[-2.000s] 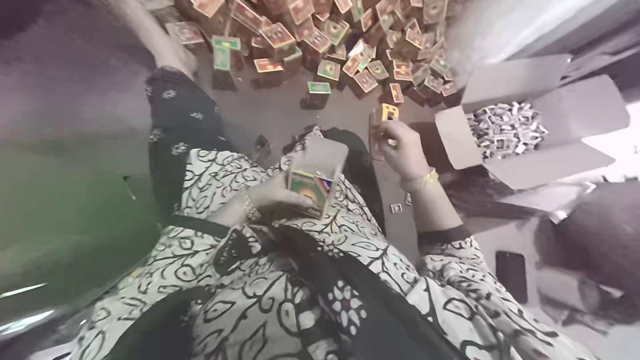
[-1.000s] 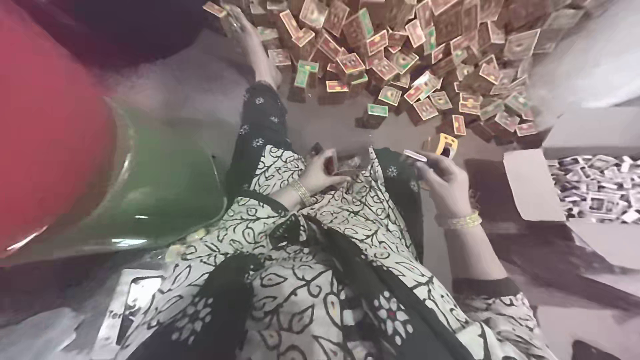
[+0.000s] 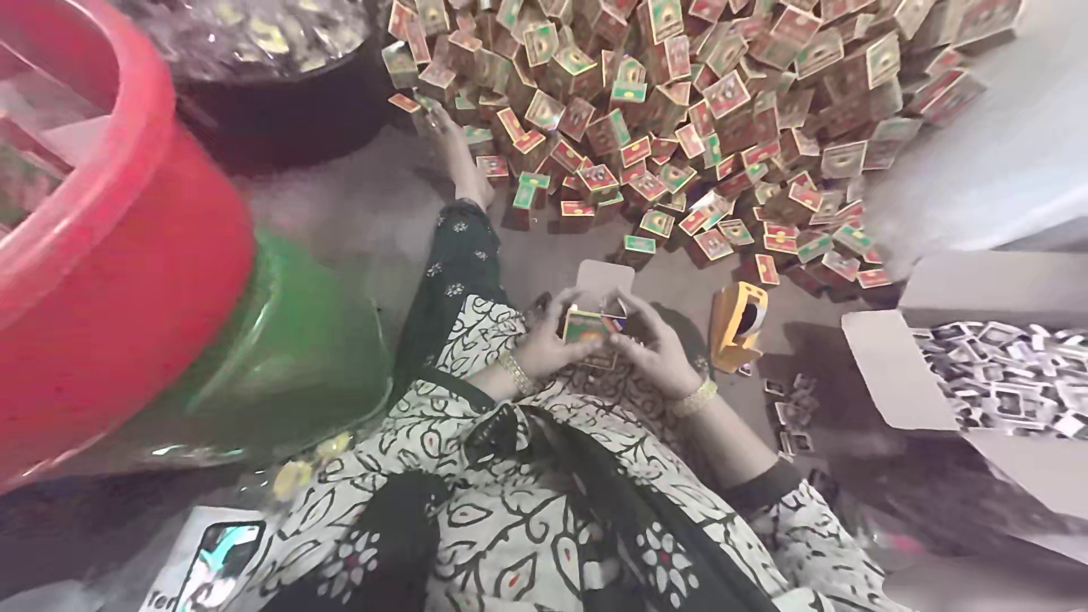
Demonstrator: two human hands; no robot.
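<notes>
Over my lap, my left hand grips a small printed cardboard box in green, red and yellow from its left side. My right hand holds the same box from the right, thumb on its near edge. A pale flap stands up at the box's far end. What lies inside it is too blurred to tell. To the right of my hands a yellow tape dispenser rests on the floor. Beyond them spreads a large heap of small printed boxes, red, green and brown.
An opened carton of small pale pieces is at the right, with a few loose pieces beside it. A red tub, a green container and a dark basin occupy the left. A phone lies lower left.
My right hand has moved left from near the tape dispenser and now meets my left hand on the box. The view has shifted left, bringing more of the red tub into sight.
</notes>
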